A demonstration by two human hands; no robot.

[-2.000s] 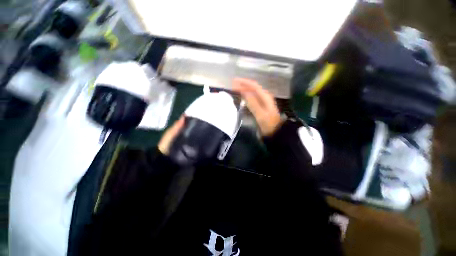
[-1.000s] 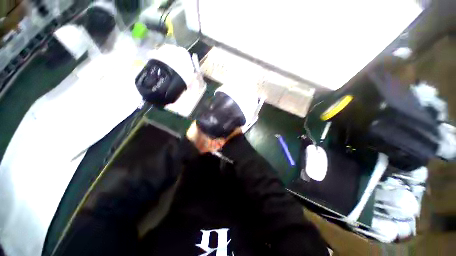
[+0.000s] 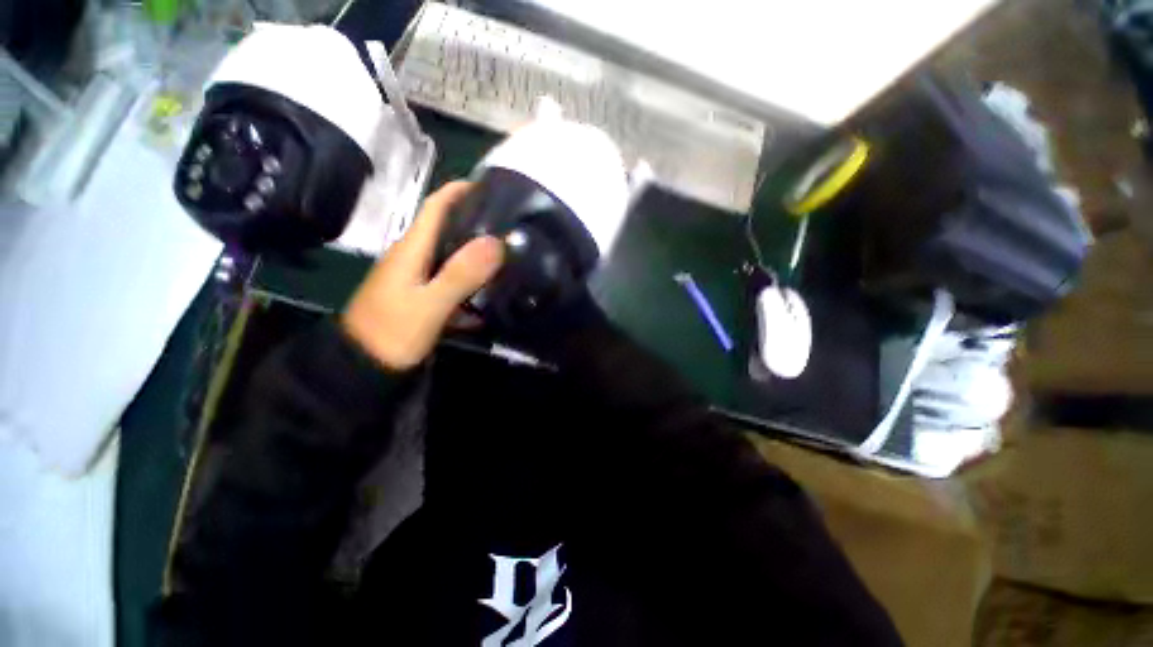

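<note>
A PTZ dome camera [image 3: 556,171] with a white housing and glossy black ball head is at the bench's front edge, ball head towards me. My left hand [image 3: 417,278] grips its black ball head from the left, with thumb and fingers on it. My right hand is not visible; its dark sleeve runs up to the camera's lower right side and the hand is hidden there. A second PTZ camera [image 3: 297,133] stands to the left, its ring of round LEDs facing me, with white bars and a flat base beside it.
Behind are a keyboard [image 3: 506,70] and a glaring monitor [image 3: 784,38]. Right are a blue-purple tool [image 3: 704,312], mouse [image 3: 784,331], yellow tape roll [image 3: 828,176] and black container [image 3: 967,202]. White sheets [image 3: 89,303] lie left; a cardboard box [image 3: 872,531] is below right.
My view has shifted. My left hand now shows clearly on the ball head's left side. My right hand, seen above the camera two seconds ago, is out of sight.
</note>
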